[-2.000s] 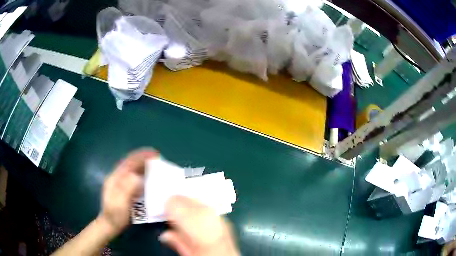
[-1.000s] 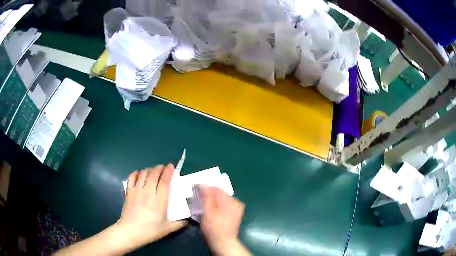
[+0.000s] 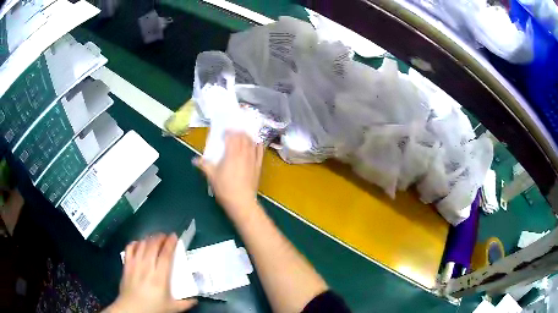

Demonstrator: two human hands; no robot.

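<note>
A white retail box (image 3: 220, 266) lies on the green bench at lower centre, its small tabs pointing right and one flap standing up. My left hand (image 3: 147, 275) is closed over its left end. My right hand (image 3: 235, 171) reaches to the left end of the yellow board, fingers on top of a bagged white stack (image 3: 221, 119) and thumb at its left edge. The hand hides the stack's lower part. Whitish, cloudy bagged products (image 3: 367, 134) are heaped on the yellow board (image 3: 355, 214).
Cartons with green sides and open white flaps (image 3: 79, 116) stand in a slanted row at left. A purple roll (image 3: 462, 241), a tape roll (image 3: 494, 249) and a chipped metal post (image 3: 514, 269) are at right. A dark overhead shelf edge (image 3: 440, 73) crosses the upper right, with a blue bin (image 3: 532, 67) above.
My right hand has left the box and moved up to the bagged white stack. My left hand still holds the box. The view has shifted, so the board and bags appear lower and further right.
</note>
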